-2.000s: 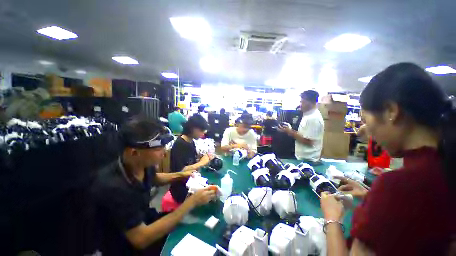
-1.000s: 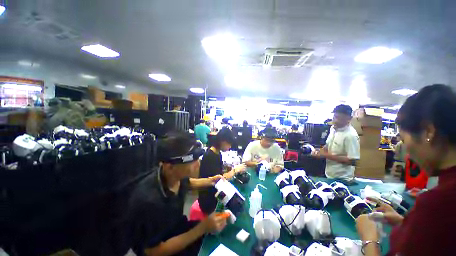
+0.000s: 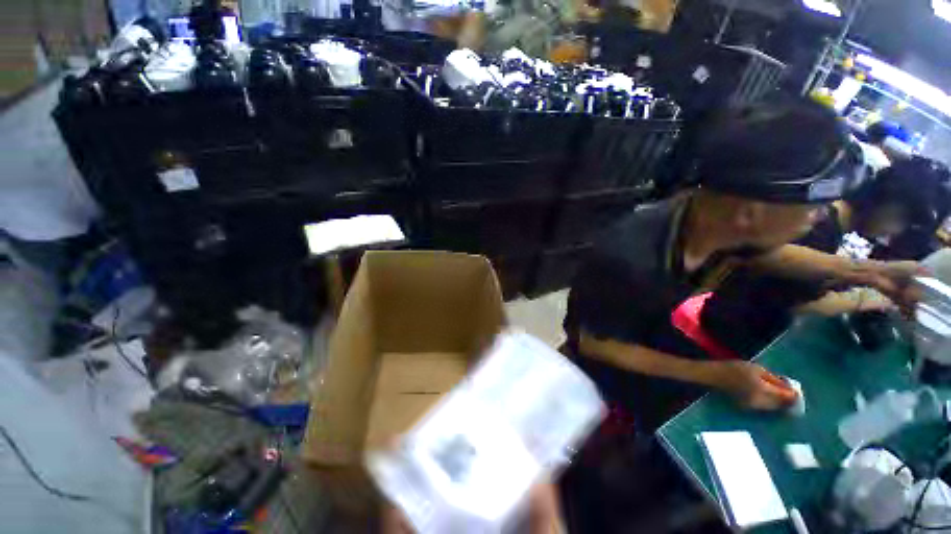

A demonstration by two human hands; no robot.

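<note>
A white boxy bundle, blurred, with a small grey patch on its face, is held up at the bottom centre; whether it is a wrapped camera I cannot tell. My left hand shows only as a small blurred part at its lower left. My right hand shows at its lower right, cut off by the bottom edge. Both hands hold the bundle. An open brown cardboard carton stands just behind and to the left; the bundle overlaps its right front part in view. The visible carton floor is bare cardboard.
Black crates form a wall behind, with white-and-black cameras on top. A co-worker sits at right by the green table, which bears a white pad and cameras. Crumpled plastic bags lie left.
The view has swung left and down from the table to the carton and crate wall. My hands and the white bundle have come into view. The co-worker now appears on the right.
</note>
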